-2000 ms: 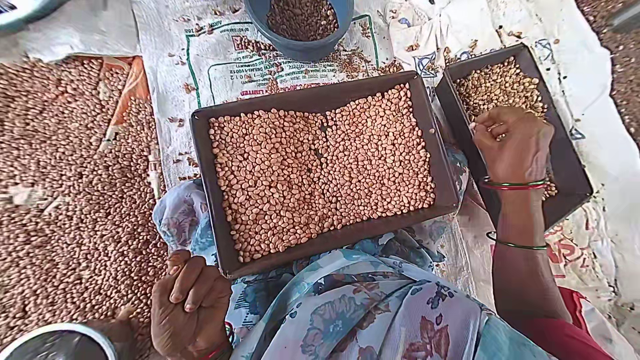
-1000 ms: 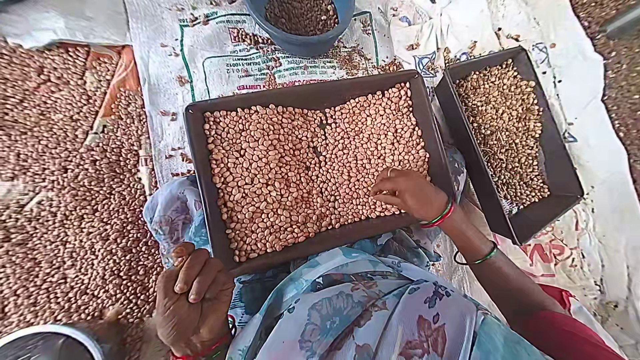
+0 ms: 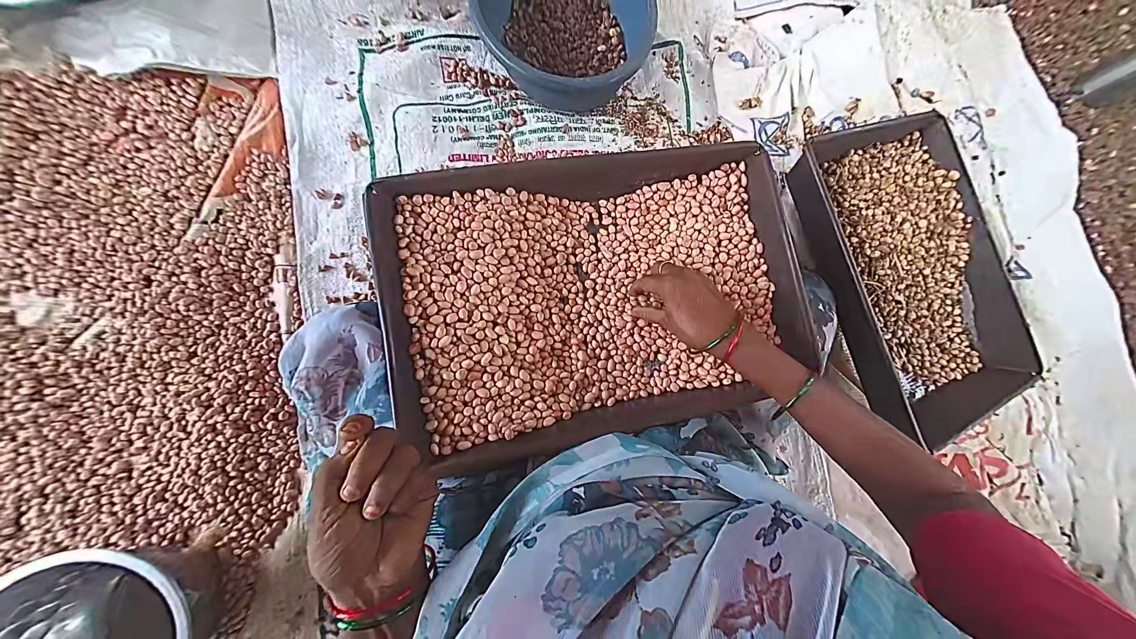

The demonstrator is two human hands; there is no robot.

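A large dark rectangular tray (image 3: pixel 586 177) rests on my lap, filled with pinkish-tan nuts or seeds (image 3: pixel 506 293) that have a shallow groove across the middle. My right hand (image 3: pixel 688 306) reaches into its right half, fingertips down among the pieces; whether they pinch one cannot be told. Beside the tray's lower left corner, my left hand (image 3: pixel 373 506) is raised with curled fingers, and a small brownish piece seems to sit at its thumb and forefinger. To the right lies a smaller dark tray (image 3: pixel 985 382) with yellowish-brown pieces (image 3: pixel 914 266).
A blue plastic tub (image 3: pixel 572 89) with dark pieces stands beyond the large tray on printed woven sacks (image 3: pixel 328 160). A wide spread of reddish-brown nuts or seeds (image 3: pixel 133 355) covers the ground at left. A round metal-rimmed container (image 3: pixel 169 586) is at the lower left corner.
My right hand was over the smaller tray two seconds ago, then moved left to the large tray, where it has shifted slightly further left. My left hand stays near the large tray's lower left corner.
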